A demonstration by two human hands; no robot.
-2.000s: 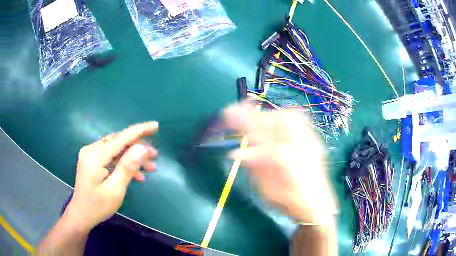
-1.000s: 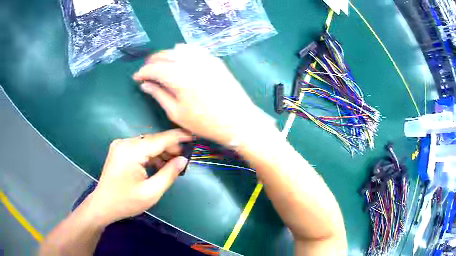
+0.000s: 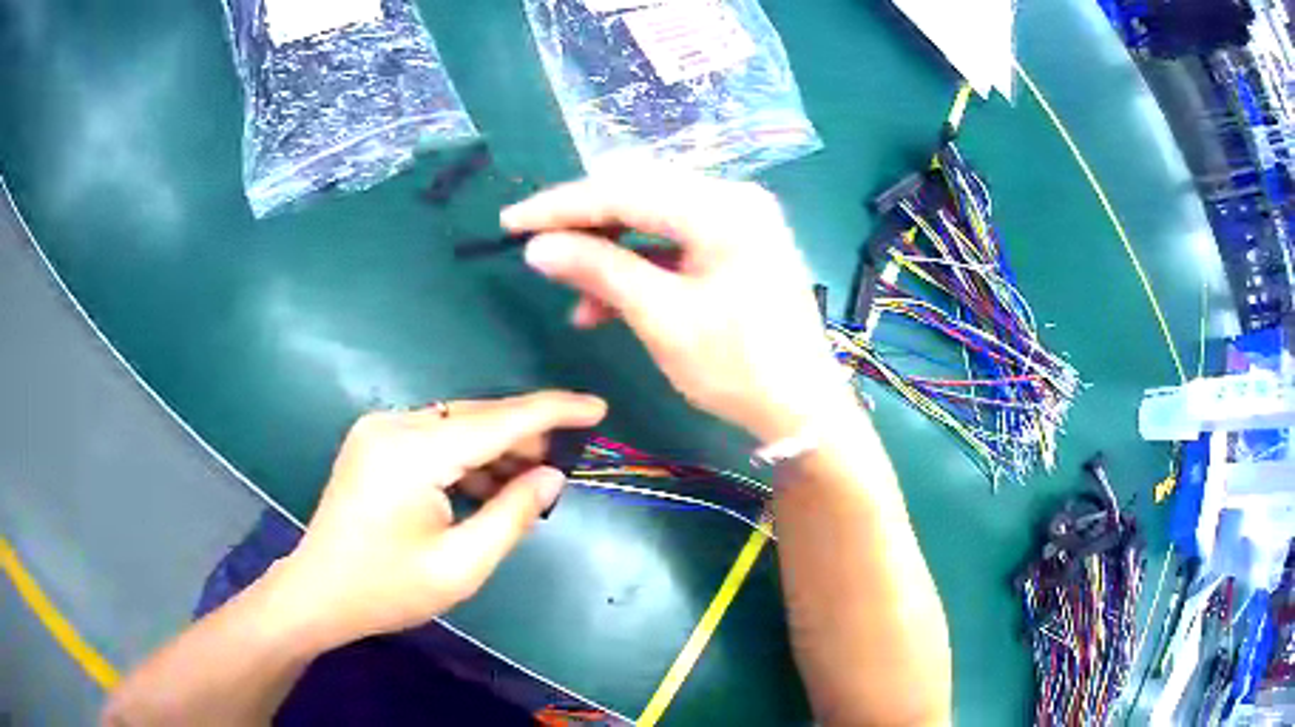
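My left hand grips a black connector housing between thumb and fingers, near the table's front edge. Its red, yellow, blue and white wires run right and pass under my right forearm. My right hand pinches a narrow black bar, which sticks out to the left of the fingertips above the table. The bar and the connector are apart. A few small dark pieces lie by the mouth of the left zip bag.
The right zip bag lies at the top. The upper harness pile fans across the yellow line at right. The lower harness pile lies at lower right. Blue and clear plastic holders line the right side.
The wired connector came into my left hand. My right hand moved from the wires to the left bag's mouth, then back a little right with a black bar. The view shifted.
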